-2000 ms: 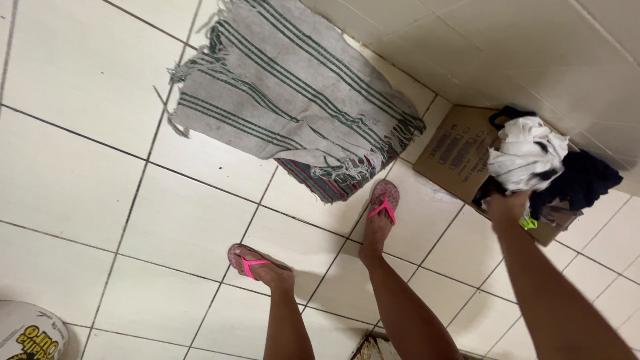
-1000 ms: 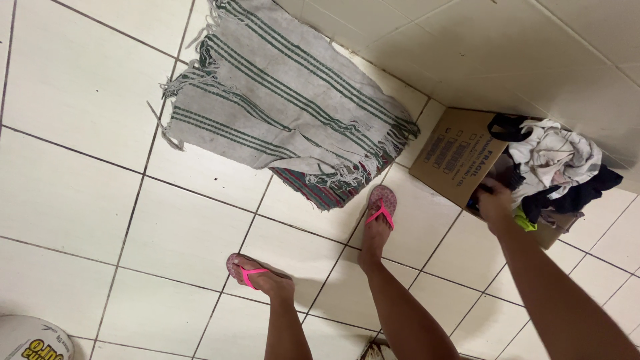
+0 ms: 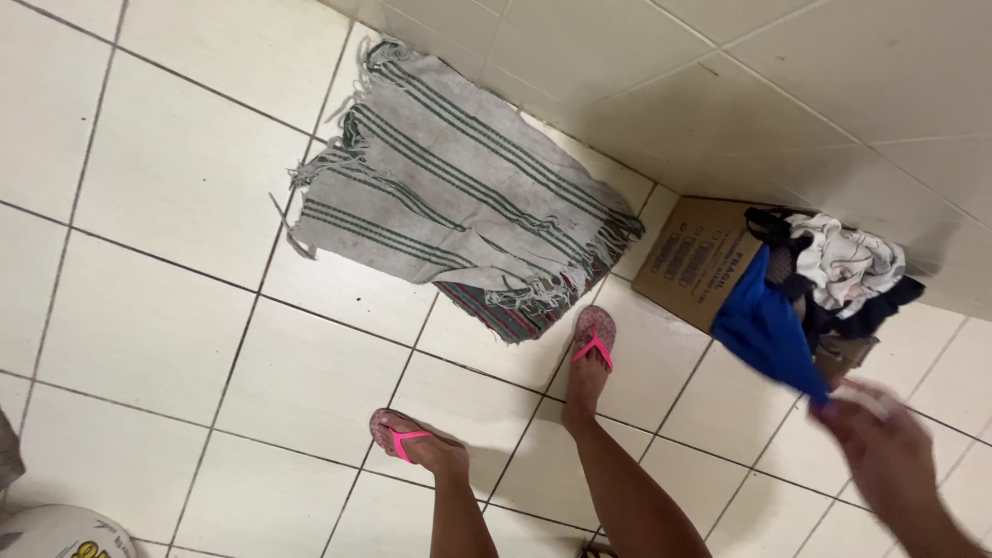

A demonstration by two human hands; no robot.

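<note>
My right hand, somewhat blurred, pinches the lower corner of a blue cloth at the right. The cloth is stretched between my fingers and an open cardboard box, draped over the box's edge. Crumpled white fabric with dark marks lies on top of the pile in the box. Beside it are dark fabric and a black strap-like piece. The lower layers of the pile are hidden. My left hand is out of view.
A grey fringed rug with green stripes lies on the tiled floor, partly over a multicoloured striped cloth. My feet in pink-strapped flip-flops stand below it. A tiled wall runs behind the box. A white rounded container is at lower left.
My right hand was at the box among the clothes; it has moved out toward the lower right, drawing out the blue cloth. The white fabric, held up two seconds ago, now rests on the pile.
</note>
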